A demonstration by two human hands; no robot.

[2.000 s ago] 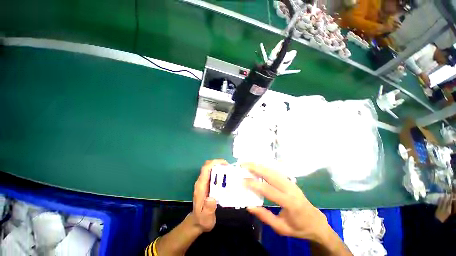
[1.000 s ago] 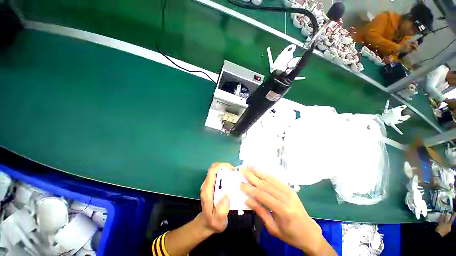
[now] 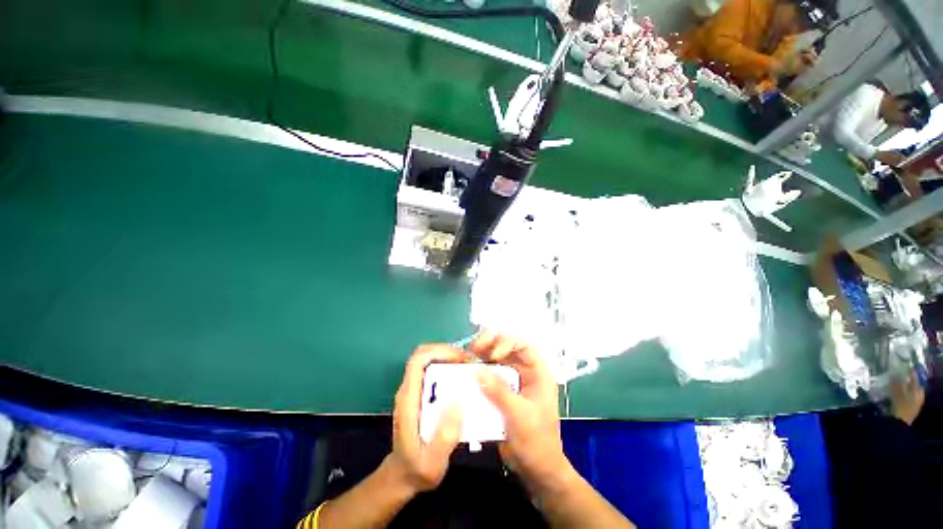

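A white rounded-square device housing point(image 3: 465, 398) is held over the bench's near edge, its plain face with a small dark slot towards me. My left hand point(image 3: 422, 418) grips its left side, thumb on the face. My right hand point(image 3: 529, 403) grips its right side, thumb on the face and fingertips at the far edge. A thin pale blue strip shows at the far edge by the fingers; I cannot tell what it is. The far side of the housing is hidden.
A black electric screwdriver point(image 3: 486, 201) hangs by a grey-silver screw feeder point(image 3: 414, 191). White frames point(image 3: 517, 279) and a shiny plastic bag point(image 3: 713, 289) lie right of it. Blue crates point(image 3: 217, 455) stand below the near edge. White units stand on the conveyor point(image 3: 662, 155). Two people sit beyond.
My right hand has moved from lying across the housing to gripping its right side. The housing is now more level and square to me. The view has shifted slightly.
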